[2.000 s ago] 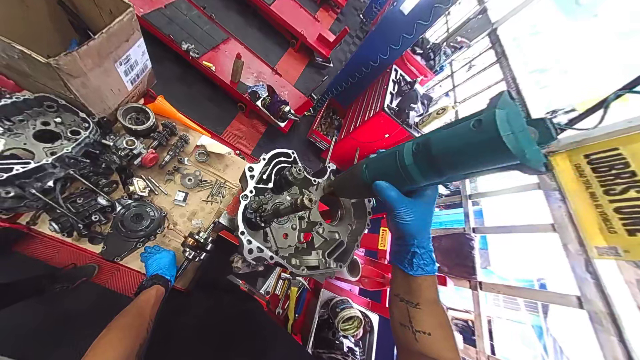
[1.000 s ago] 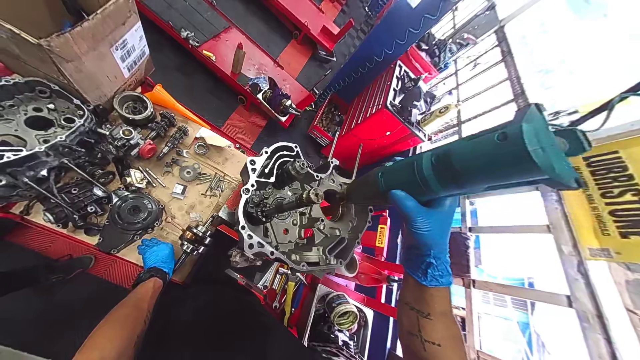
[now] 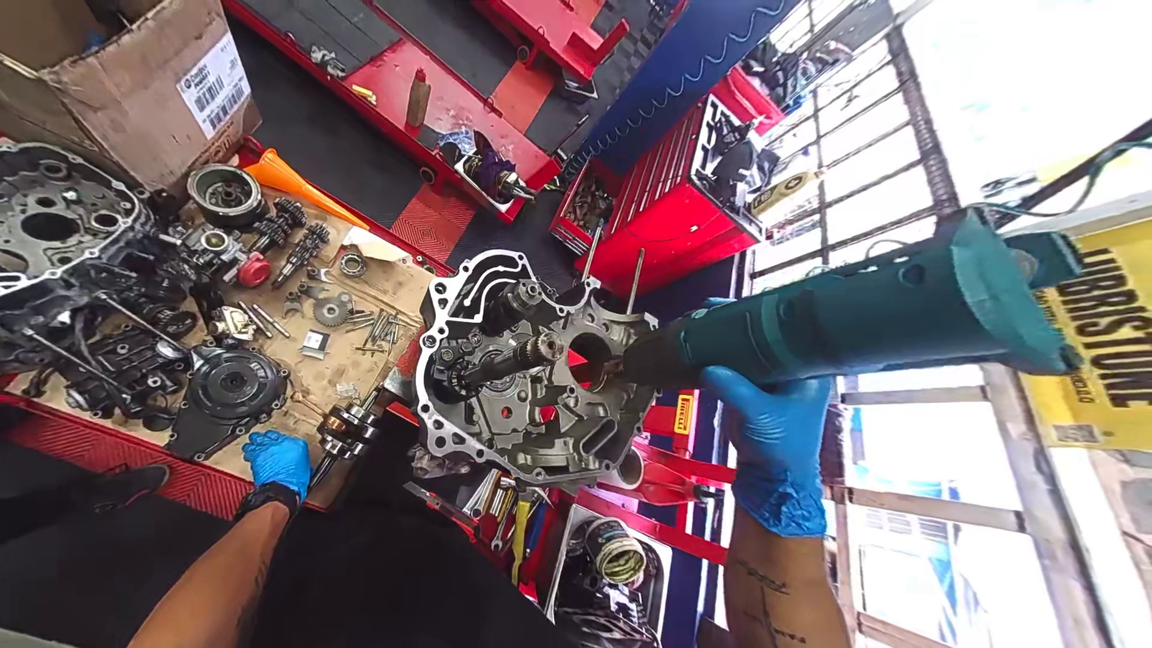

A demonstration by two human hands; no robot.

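My right hand (image 3: 778,441), in a blue glove, is wrapped around the body of a teal heat gun (image 3: 837,306). Its dark nozzle points at the round bearing bore of an open metal crankcase half (image 3: 540,450); whether they touch is unclear. A splined shaft (image 3: 513,362) stands out of the case beside that bore. At the front edge of the workbench lies my left hand (image 3: 277,463), also gloved, fingers bent, between a round engine cover (image 3: 236,382) and a shaft with lobed metal sections (image 3: 346,427). What is under its fingers is hidden.
On the cardboard-covered bench are gears (image 3: 333,309), pins, gear shafts and an orange funnel (image 3: 301,184). Another crankcase (image 3: 67,225) and a cardboard box (image 3: 144,90) stand left. A red tool cabinet (image 3: 670,211) is behind; wrenches (image 3: 490,504) and a metal tray (image 3: 661,576) sit below.
My right hand has moved the heat gun a little to the right, and its nozzle has drawn back from the middle of the crankcase. My left hand stays at the bench edge.
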